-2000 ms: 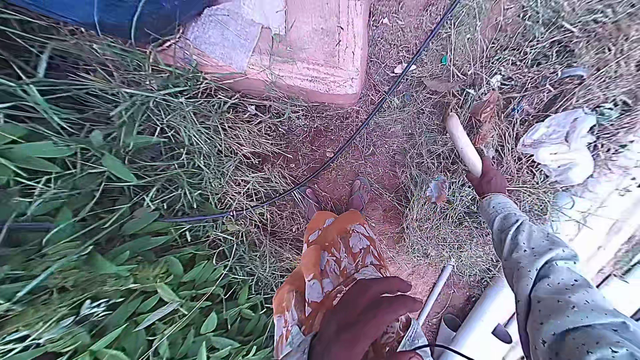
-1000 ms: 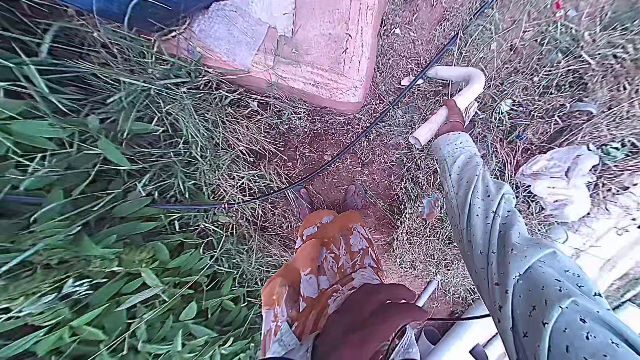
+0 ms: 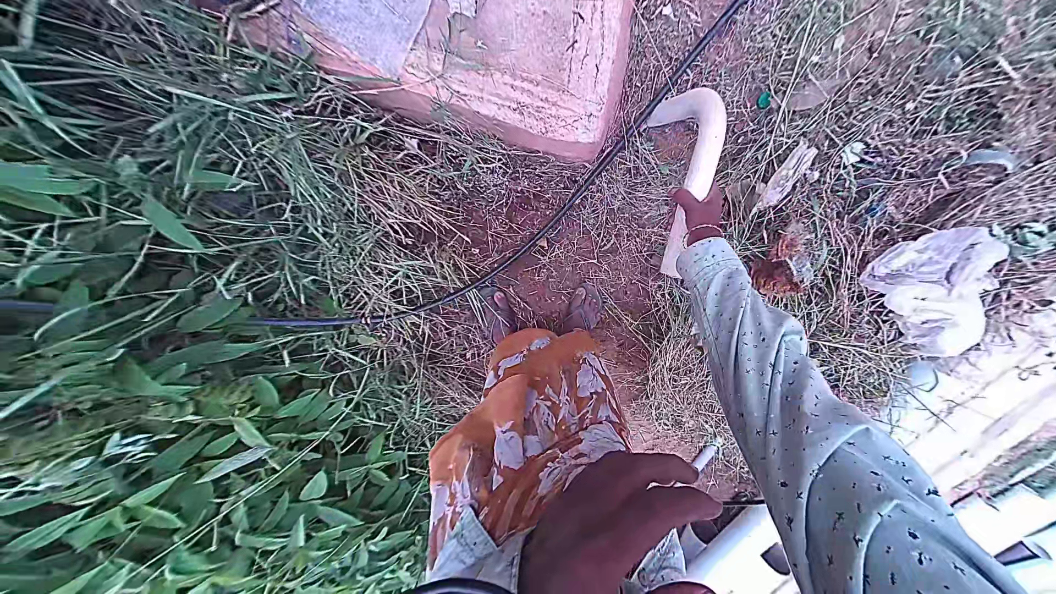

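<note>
My right hand (image 3: 700,213), on an outstretched arm in a patterned sleeve, grips a white curved plastic pipe (image 3: 707,148) near its straight lower end. The pipe's bent end reaches to the black hose (image 3: 544,227) beside the slab; whether they touch I cannot tell. My left hand (image 3: 619,516) is near the camera at the bottom, over the orange and white cloth (image 3: 536,404), its fingers apart. A thin pale pipe end (image 3: 707,455) shows just past its fingertips; whether the hand holds anything below is hidden.
A concrete slab (image 3: 536,91) lies ahead. Leafy plants (image 3: 206,437) fill the left side. At the right are a crumpled white plastic bag (image 3: 936,285), a reddish-brown fragment (image 3: 778,272) and dry grass. Thick white pipes (image 3: 734,549) lie at the lower right. The hose crosses just beyond my feet.
The pipe in my right hand first pointed up and left, then showed its bend at the upper right; now the bend points left toward the slab and hose. My left hand stays low by the cloth.
</note>
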